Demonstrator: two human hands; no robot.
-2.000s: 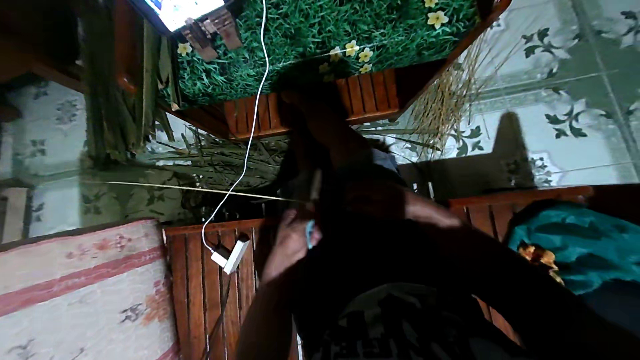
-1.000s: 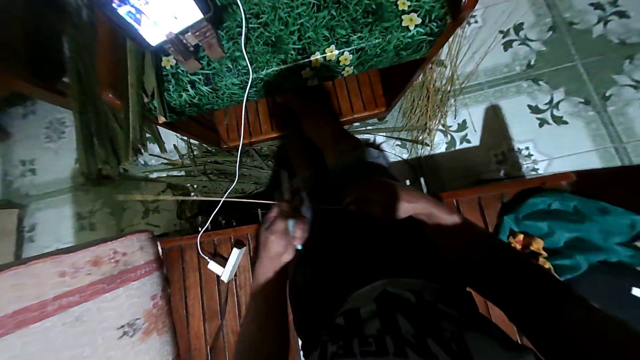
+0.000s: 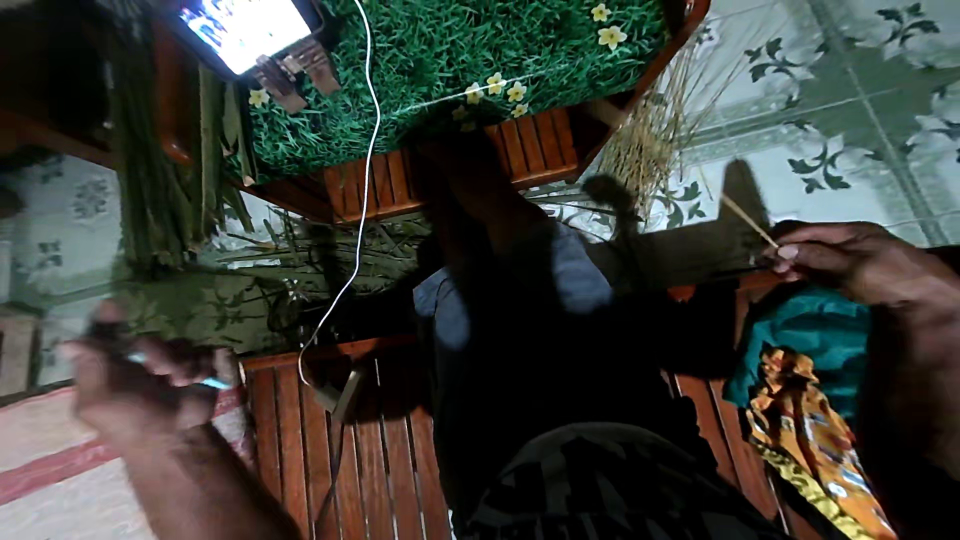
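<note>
My right hand [image 3: 840, 259], at the right, pinches a thin pale strip [image 3: 750, 221] between thumb and fingers; the strip points up and left over the floor. Blurred at the left, my left hand [image 3: 150, 367] has its fingers curled around a small light-blue thing [image 3: 214, 382], whose kind I cannot tell. Dry thin stalks [image 3: 645, 150] hang in a bundle from the right end of the green grass-print table top [image 3: 480, 45]. Long flat leaf strips [image 3: 150, 165] hang at the upper left.
A lit phone [image 3: 251, 30] leans on a wooden stand [image 3: 300, 71]. Its white cable [image 3: 365, 180] runs down to a white plug block [image 3: 345, 397] on the slatted wooden bench [image 3: 375, 450]. Green cloth [image 3: 817, 337] and an orange patterned cloth [image 3: 810, 427] lie at the right. Cut strips [image 3: 375, 247] litter the floor.
My hands, close together over my lap before, have moved wide apart, the left one to the left and the right one to the right with the strip. The orange cloth shows more fully.
</note>
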